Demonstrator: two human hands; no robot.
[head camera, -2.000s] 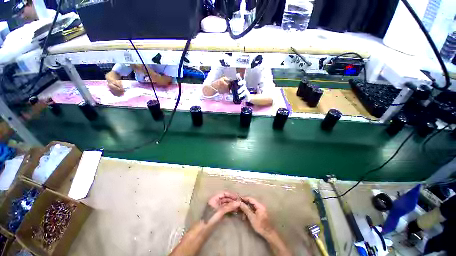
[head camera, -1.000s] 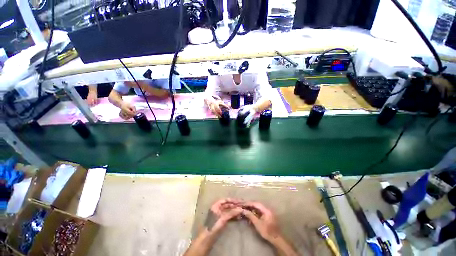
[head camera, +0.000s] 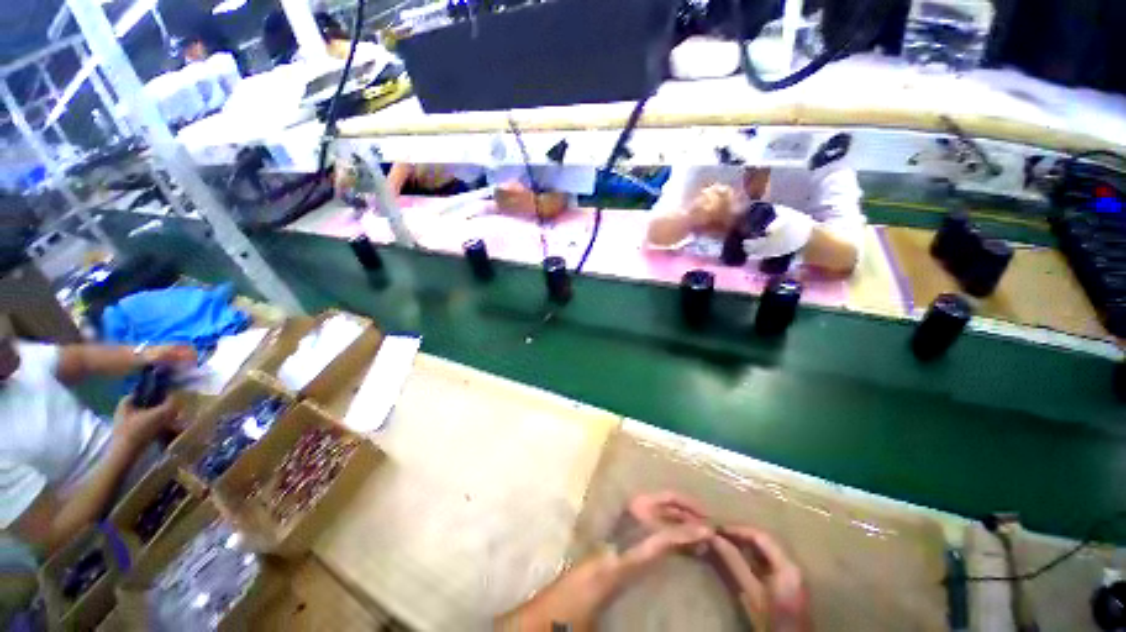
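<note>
My left hand (head camera: 661, 533) and my right hand (head camera: 763, 570) meet at the fingertips, low over the brown board-covered bench (head camera: 482, 463). Between the fingertips there is a small dark spot that may be a tiny part. It is too small and blurred to name. My fingers are curled, and what lies inside them is hidden.
At the left, cardboard bins hold dark red pieces (head camera: 303, 475) and blue-silver pieces. A person there holds a dark object (head camera: 151, 385). Black cylindrical housings (head camera: 696, 298) stand along the green conveyor belt (head camera: 617, 352). People work across it. A cable (head camera: 1050, 575) lies at right.
The view has swung left, bringing more bins and the person at left into sight; the mallet has left the picture. My hands remain together. The housings on the belt stand in different places.
</note>
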